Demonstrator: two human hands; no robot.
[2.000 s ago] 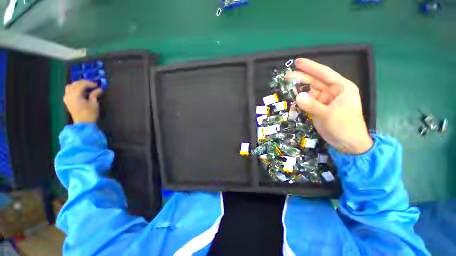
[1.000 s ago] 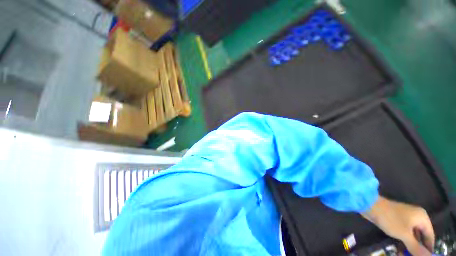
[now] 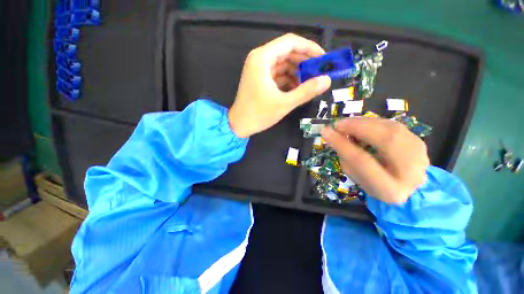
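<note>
My left hand (image 3: pixel 276 86) holds a blue housing (image 3: pixel 327 65) between thumb and fingers, above the divider of the near tray. My right hand (image 3: pixel 382 152) pinches a green circuit board (image 3: pixel 313 127) by its right end, just below the housing and apart from it. The board's left end points at the tray divider. Under and around my right hand lies a pile of circuit boards (image 3: pixel 328 182) with white, yellow-ended batteries (image 3: pixel 397 104). A small pale oval ring (image 3: pixel 382 45) is at the pile's top edge.
A second black tray (image 3: pixel 115 74) at left holds rows of blue housings (image 3: pixel 68 57). The near divided tray (image 3: pixel 241 26) has raised rims. Loose boards (image 3: pixel 508 161) lie on the green surface at right. A blue unit (image 3: pixel 511 5) is at top right. Cardboard (image 3: pixel 34 229) is at lower left.
The view has swung from the left side back to the trays. My left hand has come from the housings in the left tray with one housing. My right hand now pinches a board.
</note>
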